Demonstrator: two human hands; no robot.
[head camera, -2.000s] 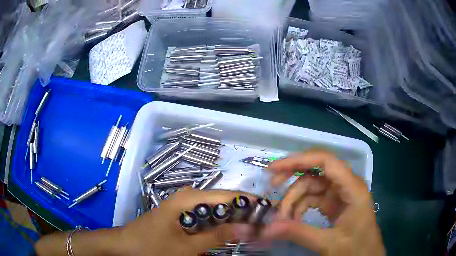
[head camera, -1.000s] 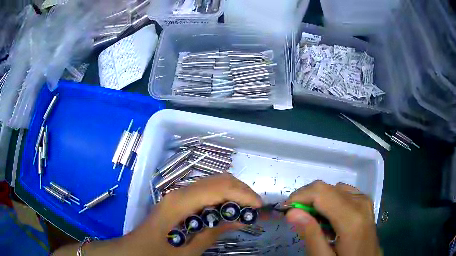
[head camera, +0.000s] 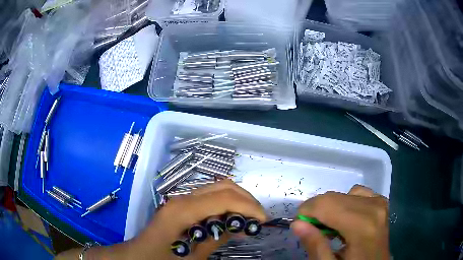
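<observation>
My left hand (head camera: 203, 208) holds several metal cylinders (head camera: 216, 229) side by side over the white tray (head camera: 304, 137). Their dark round ends with pale centres face me. My right hand (head camera: 345, 223) grips the green utility knife (head camera: 317, 223), its blade pointing left at the end of the rightmost cylinder; whether it touches cannot be told. More cylinders (head camera: 195, 162) lie in a heap at the white tray's left. Tiny dark specks lie on the tray floor, and thin rods show below my hands.
A blue tray (head camera: 86, 137) with cylinders adjoins at the left. Behind stand a clear box (head camera: 167, 91) of cylinders in rows and a box of small printed packets (head camera: 340, 71). Slim tweezers (head camera: 373, 131) lie at the right. Crumpled plastic bags (head camera: 35, 66) lie at the far left.
Since two seconds ago, my right hand has taken up the knife and brought its blade to the rightmost cylinder. In the last second both hands moved little; the cylinder ends shifted slightly.
</observation>
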